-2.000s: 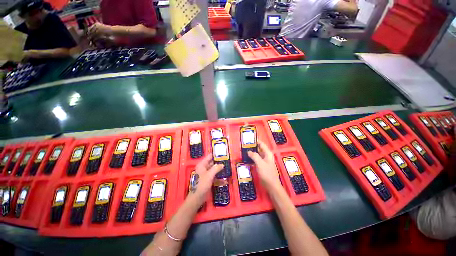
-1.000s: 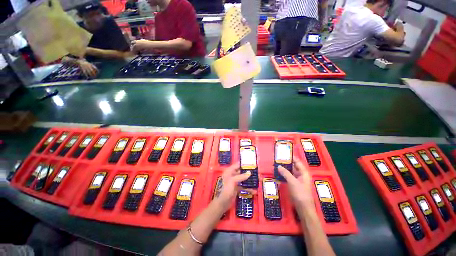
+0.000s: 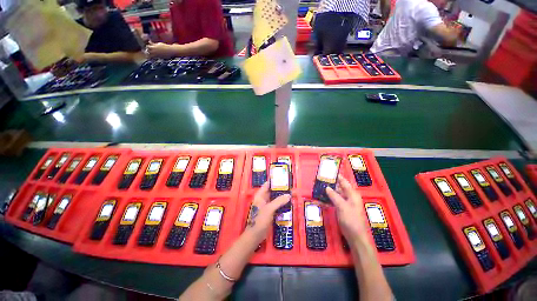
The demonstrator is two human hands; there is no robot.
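Note:
My left hand [image 3: 266, 210] holds a black keypad phone [image 3: 280, 181] with yellow-orange trim and a lit pale screen, upright above the centre red tray [image 3: 306, 256]. My right hand [image 3: 346, 207] holds a second such phone [image 3: 325, 176], tilted a little, above the same tray. Both thumbs lie on the lower parts of the phones. Other phones of the same kind lie in the tray's recesses, some partly hidden by my hands, such as one below [image 3: 315, 224] and one at the right [image 3: 378, 226].
More filled red trays lie left [image 3: 84, 234] and right [image 3: 484, 221]. A grey post [image 3: 283, 117] with hanging cards [image 3: 272, 66] rises behind the centre tray. A loose phone [image 3: 383, 97] lies on the green belt [image 3: 224, 114]. Workers sit opposite, near dark parts and another red tray [image 3: 353, 76].
Since the earlier frames, the phone in my right hand has tilted and moved slightly closer to the left one. Both hands keep their phones. The view has shifted, first rightward across the picture, then slightly back.

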